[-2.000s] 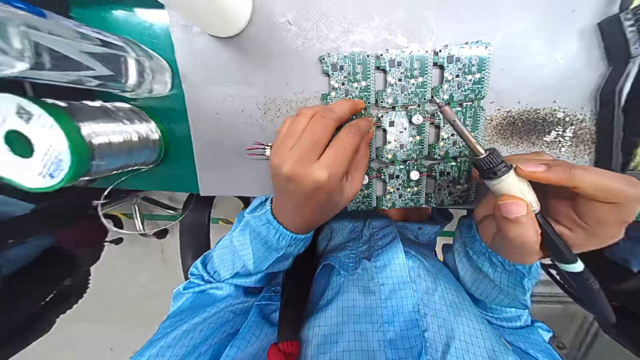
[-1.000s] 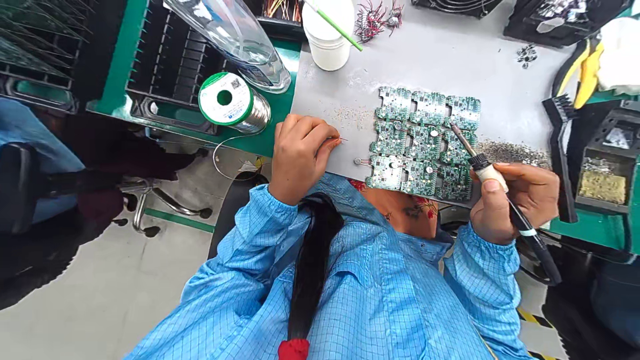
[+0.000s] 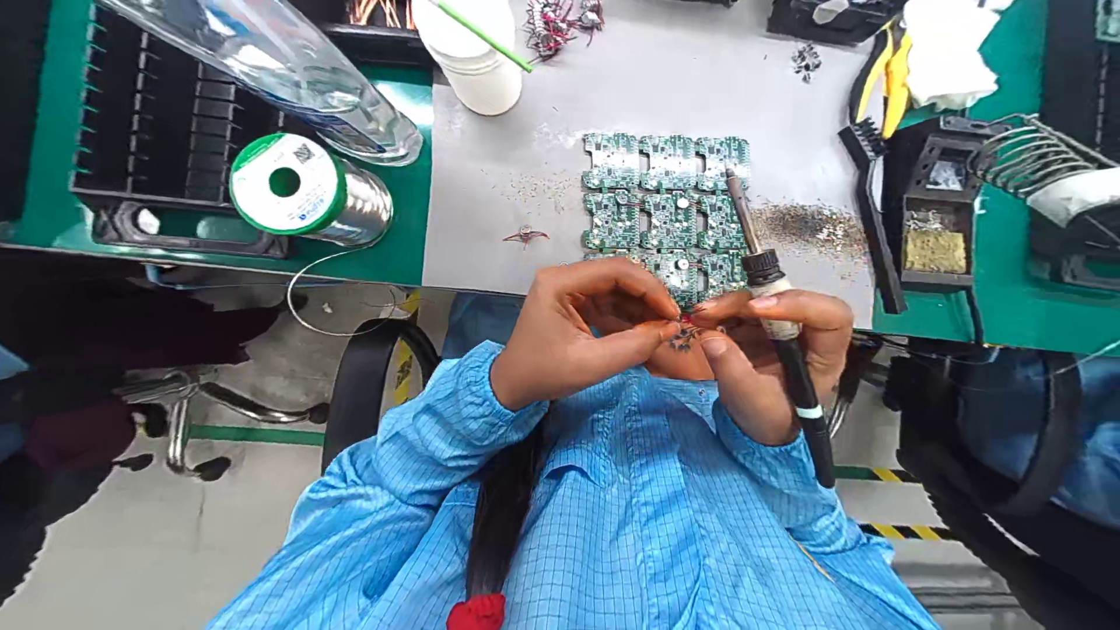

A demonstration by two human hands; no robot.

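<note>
My left hand (image 3: 595, 328) and my right hand (image 3: 779, 350) meet at the near edge of a panel of green circuit boards (image 3: 667, 192). Between their fingertips is a small part with thin red and dark wires (image 3: 687, 325), partly hidden by the fingers. A soldering iron (image 3: 781, 306) also rests in my right hand, its tip pointing up over the boards' right column. Small round white-topped parts sit on some boards. Another small wired component (image 3: 526, 235) lies on the grey mat, left of the panel.
A solder wire spool (image 3: 284, 184), a clear plastic bottle (image 3: 376, 131) and a white container (image 3: 481, 79) stand at left. To the right are scattered debris (image 3: 814, 229), a black brush (image 3: 875, 227), yellow-handled pliers (image 3: 894, 79), a sponge tray (image 3: 934, 249) and a coiled iron holder (image 3: 1032, 162).
My left hand was on the boards, then moved left to the mat, and is now at my right hand's fingertips. My right hand has come nearer my body with the soldering iron. The view has shifted.
</note>
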